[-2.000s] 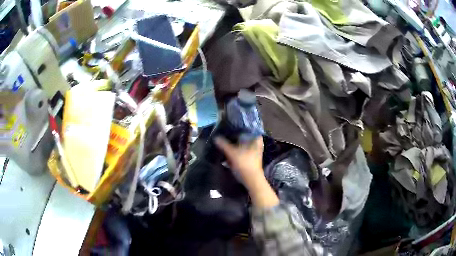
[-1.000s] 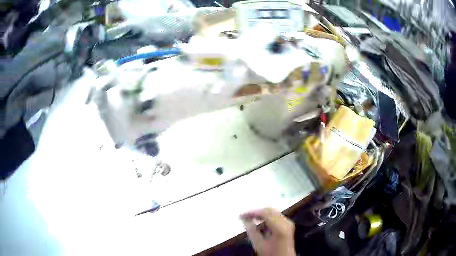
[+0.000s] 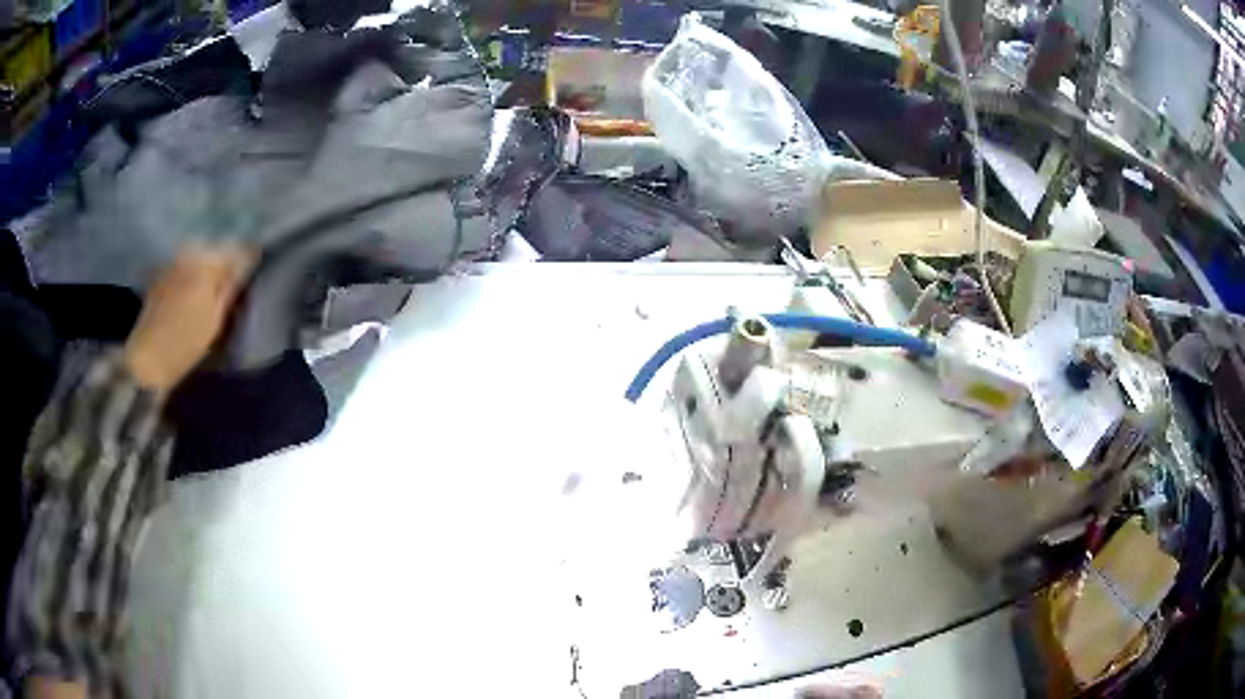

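My left hand (image 3: 191,311), in a striped sleeve, is at the far left and blurred. Its fingers are closed on dark grey cloth (image 3: 294,260), which is blurred around the hand. A black cloth piece (image 3: 253,417) hangs just below it on the white table (image 3: 410,492). A pinkish patch cut off by the bottom edge looks like part of my right hand (image 3: 840,691); its fingers cannot be made out. A small dark object (image 3: 661,684) lies left of it. The sewing machine (image 3: 765,451) stands right of centre.
A blue tube (image 3: 765,325) arches over the machine. Behind are a clear plastic bag (image 3: 731,130), an open cardboard box (image 3: 894,225) and a control panel (image 3: 1079,287). A yellow tray (image 3: 1058,635) with a tan notepad (image 3: 1120,601) is at the lower right. Dark garments pile at the back left.
The view has swung left from the cloth heaps and tray, across the machine, to the table's left side. My left hand now shows on the grey cloth. The bottle-like blue object is out of view.
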